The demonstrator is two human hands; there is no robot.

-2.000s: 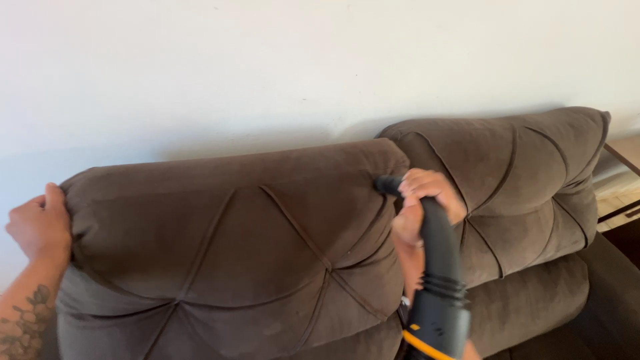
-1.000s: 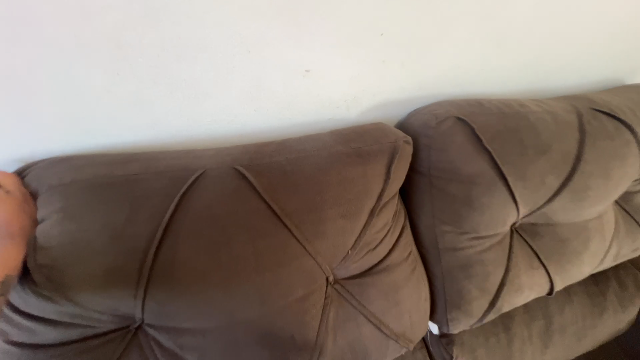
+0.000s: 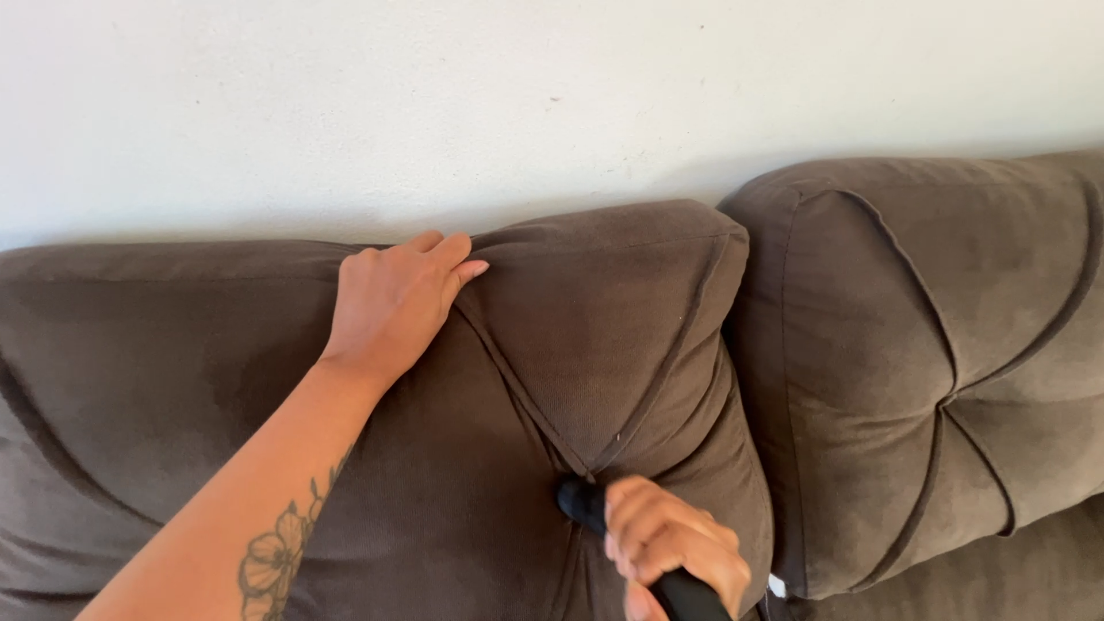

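Observation:
A brown upholstered sofa back cushion [image 3: 448,466] with stitched, tufted seams fills the left and centre. My left hand [image 3: 401,297] grips its top edge, fingers over the rim and the fabric bunched under them. Lower and to the right, my right hand [image 3: 677,548] is closed around the black end of a vacuum cleaner hose [image 3: 582,504]. The tip of that end rests at the tufted point where the seams meet. The rest of the hose runs out of view at the bottom.
A second brown tufted back cushion [image 3: 871,371] stands close on the right, with a narrow gap between the two. Behind both rises a white wall [image 3: 552,112]. Part of the sofa [image 3: 975,578] shows at lower right, and a small white thing [image 3: 777,586] pokes out at the gap.
My left hand has moved right along the cushion's top edge from its left corner. My right hand and the hose, out of view one second ago, are back in view. The view is closer.

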